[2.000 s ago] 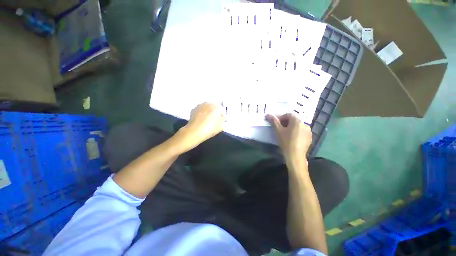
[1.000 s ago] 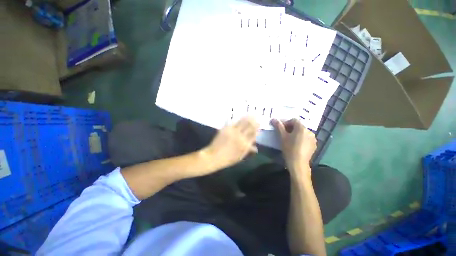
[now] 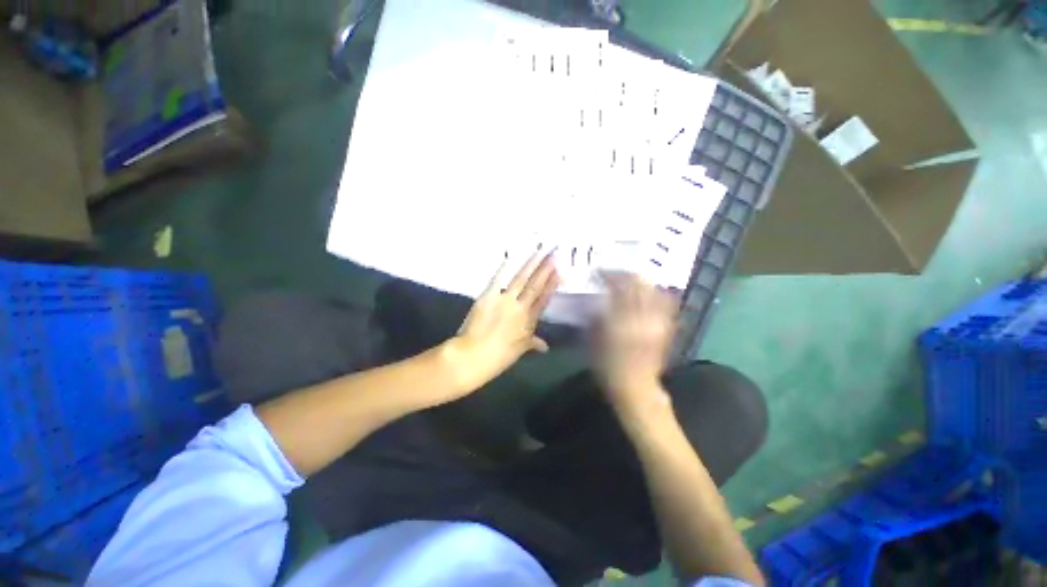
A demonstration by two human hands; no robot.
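A white board (image 3: 413, 149) lies on a grey ribbed crate (image 3: 746, 143). Printed white sheets (image 3: 626, 115) with short dark dashes overlap on its right part. My left hand (image 3: 508, 319) lies with its fingers apart on the sheet at the board's near edge, and no thing shows gripped in it. My right hand (image 3: 635, 327) is blurred at the near right corner of the sheets, over the edge of a sheet. Its fingertips are too blurred to tell whether they grip it.
An open brown carton (image 3: 804, 212) with small white pieces (image 3: 850, 140) stands at the right. Blue crates (image 3: 92, 390) stand at the left, and more blue crates (image 3: 987, 378) at the lower right. A blue-and-white packet (image 3: 161, 86) lies in a brown carton at the upper left.
My left hand has moved right along the near edge from its first place, and its fingers are now spread on the sheet. My right hand has moved a little left and is blurred.
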